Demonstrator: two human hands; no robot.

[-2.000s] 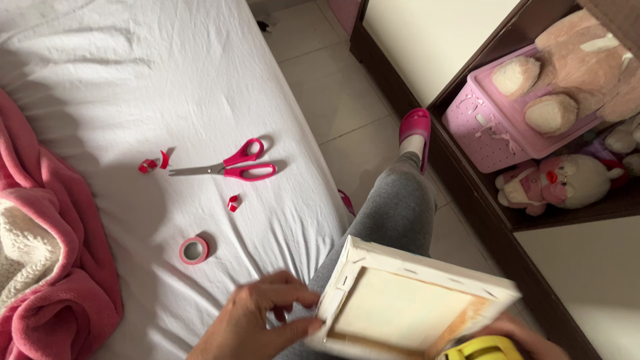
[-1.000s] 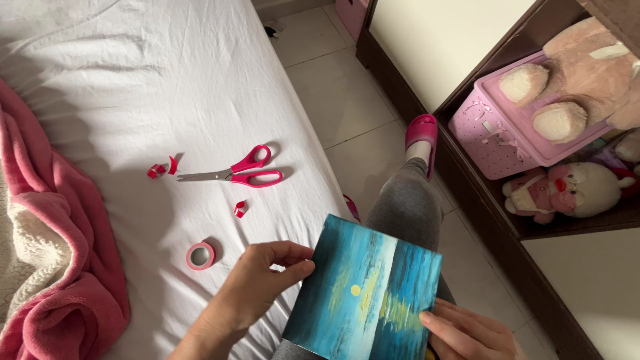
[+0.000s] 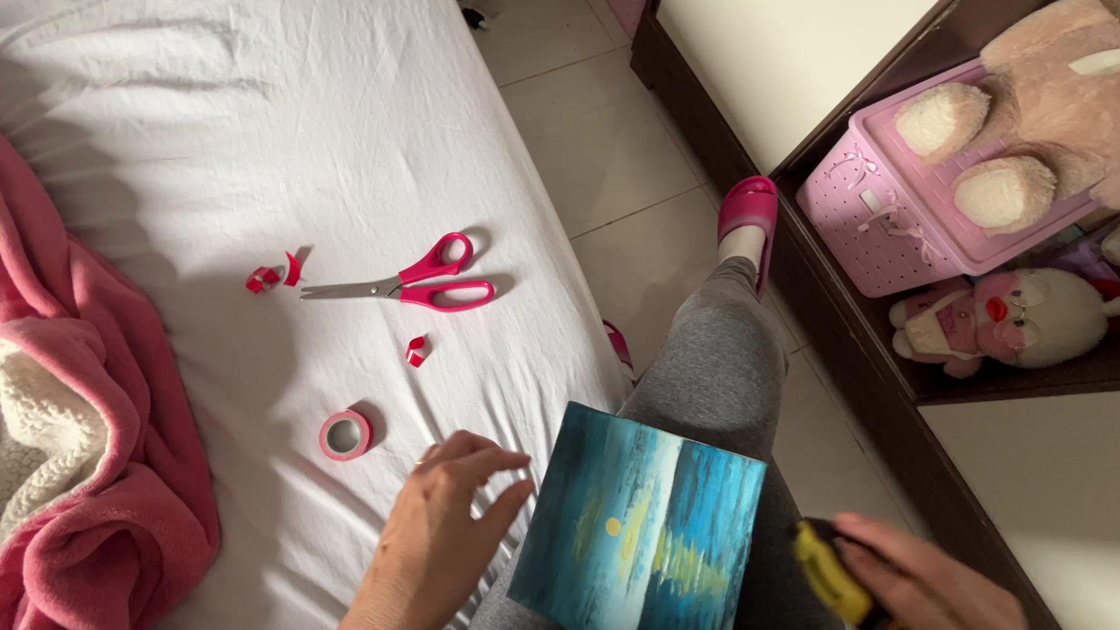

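A small painted canvas point(image 3: 643, 525) in blues with a yellow disc lies face up across my thighs. Just off its left edge is my left hand point(image 3: 446, 525), empty, thumb and fingers apart. My right hand point(image 3: 919, 569), blurred, is to the right of the canvas and holds a yellow and black tool point(image 3: 829, 573) whose kind I cannot tell. On the white sheet lie scissors with pink handles point(image 3: 402, 284), their blades slightly apart, a roll of pink tape point(image 3: 345, 435) and several curled red scraps point(image 3: 417, 351).
The bed with its white sheet point(image 3: 367, 131) fills the left side, with a pink fleece blanket point(image 3: 114, 420) at its edge. On the right, a dark wooden shelf holds a pink lidded basket point(image 3: 875, 206) and plush toys point(image 3: 1041, 317). Pale floor tiles point(image 3: 604, 149) lie between.
Two seconds ago the canvas showed its back; now its painted face is up. Both hands have come off the canvas since one second ago, and the yellow tool shows clear of it in my right hand.
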